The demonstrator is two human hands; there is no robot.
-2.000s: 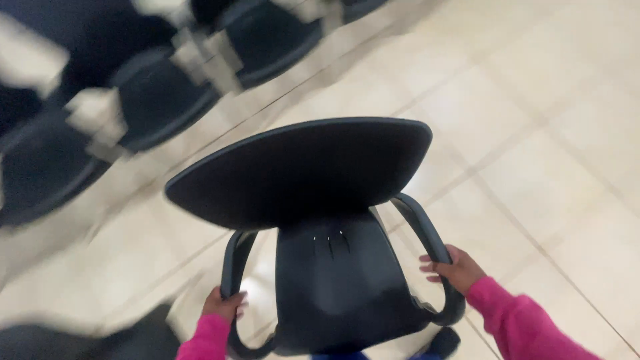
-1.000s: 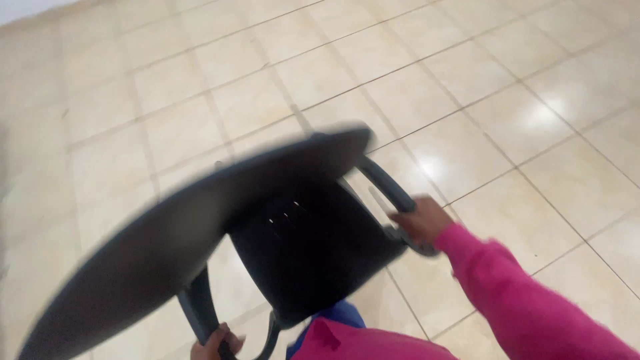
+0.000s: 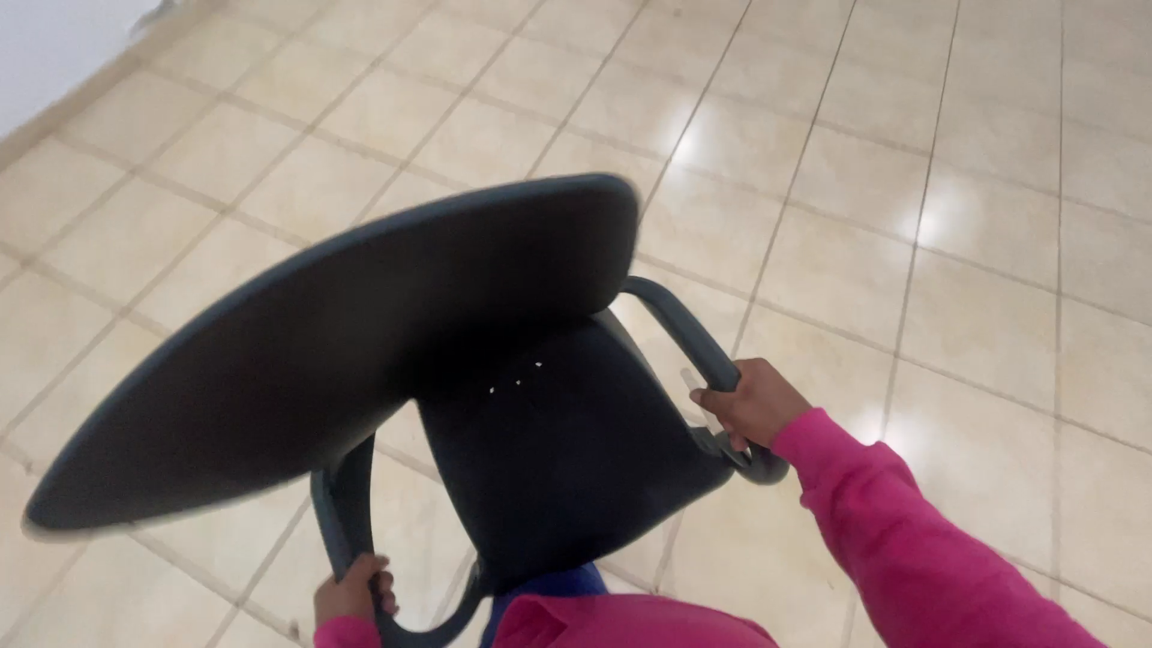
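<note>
A dark plastic armchair [image 3: 576,459] is held close in front of my body, its backrest [image 3: 360,360] on the far side and tilted up toward the left. Three small bright spots show on the seat near the backrest. My left hand [image 3: 355,589] grips the left armrest at the lower part of the view. On the other side, my right hand [image 3: 751,405] is closed around the right armrest. The chair's legs are hidden beneath the seat.
Glossy beige floor tiles [image 3: 972,360] with light reflections surround the chair. A white wall [image 3: 54,54] with a tan baseboard stands at the upper left.
The view has turned a lot; the row of dark chairs seen two seconds ago is out of sight, and a wall shows. Both hands have stayed on the armrests.
</note>
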